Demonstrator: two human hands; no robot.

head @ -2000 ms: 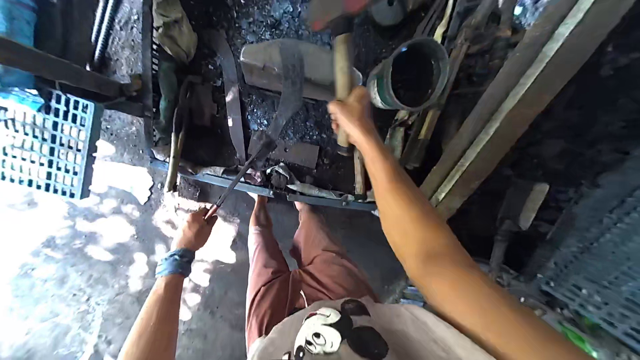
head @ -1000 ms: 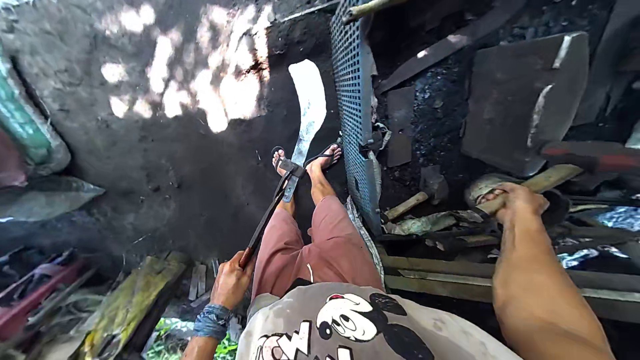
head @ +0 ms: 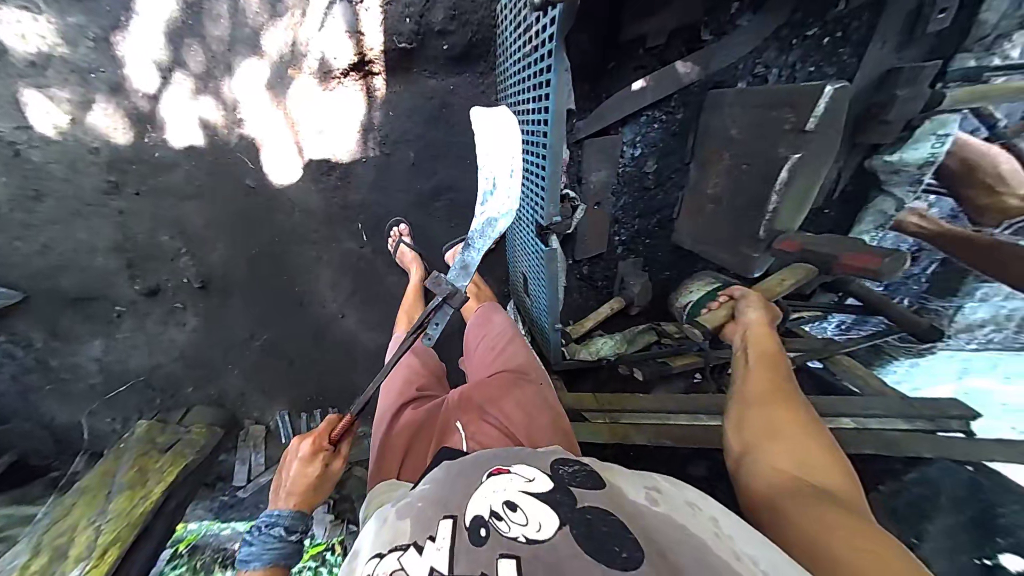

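My left hand (head: 312, 464) grips the reddish wrapped handle of long metal tongs (head: 392, 364). The jaws of the tongs clamp the narrow end of a curved metal blade (head: 494, 176), which points away from me above the ground beside my feet. Small holes show in its narrow end. On the right, my right hand (head: 746, 314) is closed around the wooden handle of a hammer (head: 788, 284). A dark hammer head with red marks (head: 844, 256) lies just beyond that handle; whether the two join is not certain. A round container (head: 694, 296) is partly hidden behind my right hand.
A blue plastic grate (head: 532, 160) stands along the dark workbench area. Flat metal plates (head: 760, 168) and a smaller wooden-handled hammer (head: 596, 318) lie there. Wooden planks (head: 768, 432) run below. Another person's arm (head: 968, 240) is at the far right. A mossy plank (head: 120, 488) lies lower left.
The view has swung strongly to the left since two seconds ago. The tongs and blade have come away from the bench area to over the open ground. Both hands keep their holds.
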